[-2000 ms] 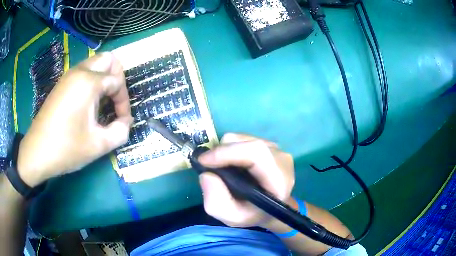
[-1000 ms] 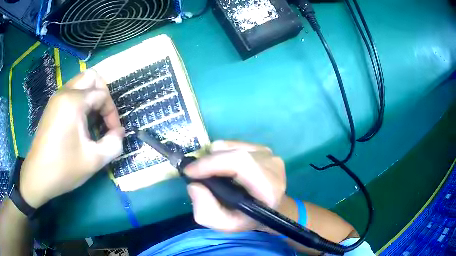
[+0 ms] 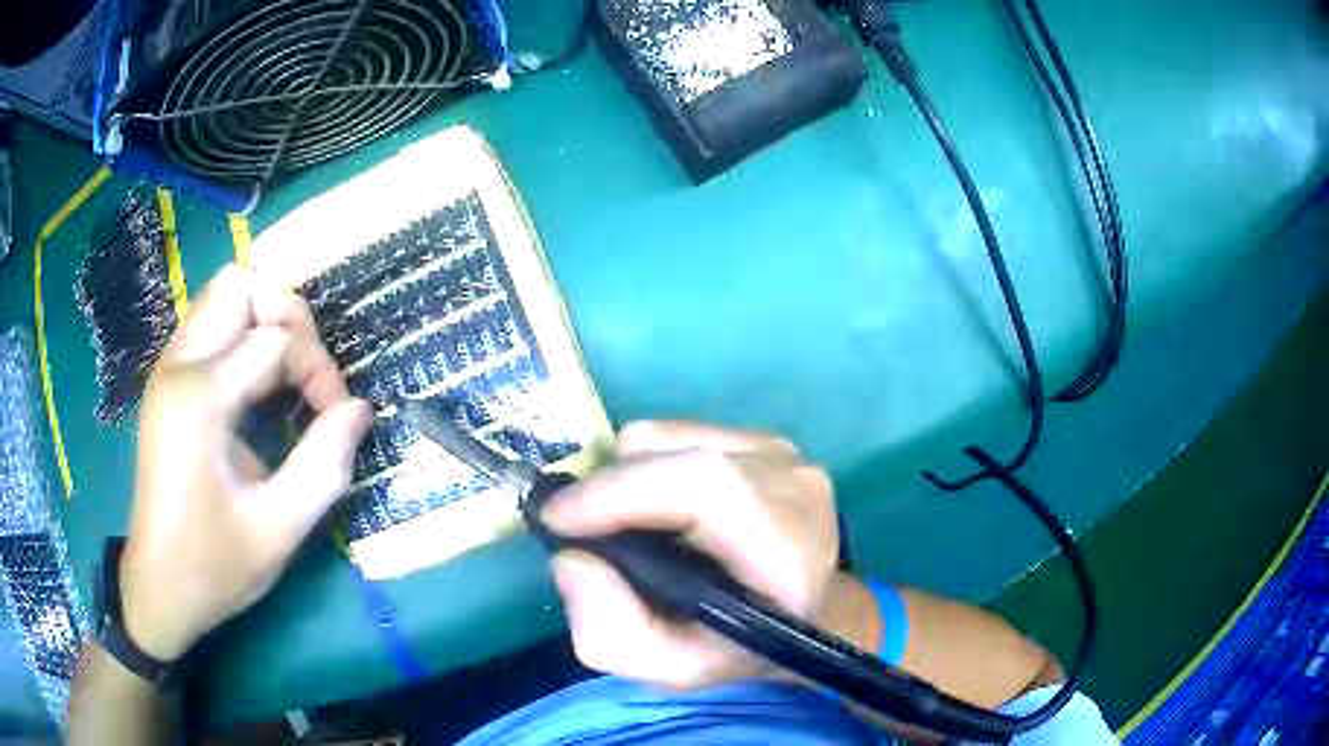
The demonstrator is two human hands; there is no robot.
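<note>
My right hand (image 3: 700,547) holds the black soldering iron (image 3: 641,561) like a pen. Its barrel points up-left and its tip is over the left part of the circuit board panel (image 3: 467,328), close to my left fingertips. The panel lies in a cream board holder (image 3: 561,313). My left hand (image 3: 248,452) is over the holder's left side, thumb and index finger pinched together at the iron's tip. A thin, hair-like lead seems to show at these fingertips; it is blurred. The hand hides the panel's left edge.
A pile of dark leaded components (image 3: 124,299) lies at left between yellow tape lines. A fan with a round grille (image 3: 299,88) stands behind the holder. A black tray with silvery bits (image 3: 722,73) is at the back. Black cords (image 3: 991,219) loop at right. Bubble wrap (image 3: 29,423) lies far left.
The view has shifted, so the fan and holder sit lower and further left. My left hand has turned, its fingers more spread from the palm, pinch still at the panel. The iron stays at the panel.
</note>
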